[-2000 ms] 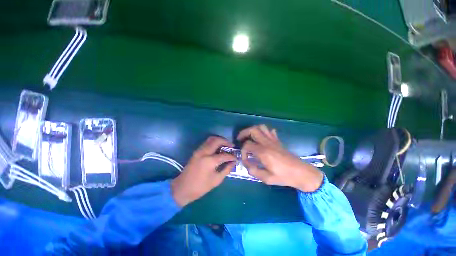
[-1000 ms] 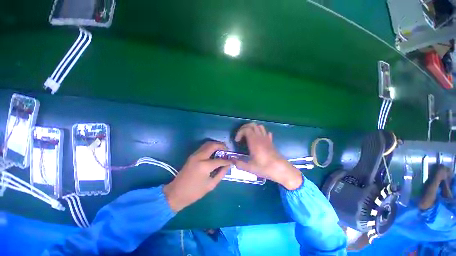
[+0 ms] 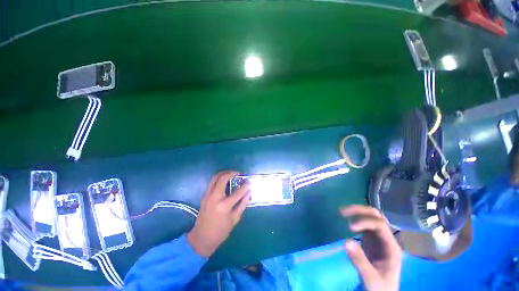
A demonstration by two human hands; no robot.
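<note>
An open power bank unit (image 3: pixel 270 189) lies on the blue-green bench in front of me, its bright white battery cell facing up and white cables (image 3: pixel 321 173) trailing from its right end. My left hand (image 3: pixel 219 210) grips its left end, the fingers covering part of the circuit board. My right hand (image 3: pixel 373 244) is off the unit at the lower right, fingers apart, with nothing visible in it. It is near the dark grey tape dispenser (image 3: pixel 398 196), whose disc (image 3: pixel 450 203) is ringed with pale tape pieces.
Several open units (image 3: pixel 110 216) with cables lie at the left. A green conveyor (image 3: pixel 188 74) behind carries a unit at the left (image 3: pixel 86 79) and another at the right (image 3: pixel 418 51). A pale yellow ring (image 3: pixel 354 151) lies behind the cables. A brown box edge (image 3: pixel 415 241) shows under the dispenser.
My right hand has left the unit and moved right toward the dispenser. My left hand still holds the unit, whose white cell is now uncovered. The view has shifted.
</note>
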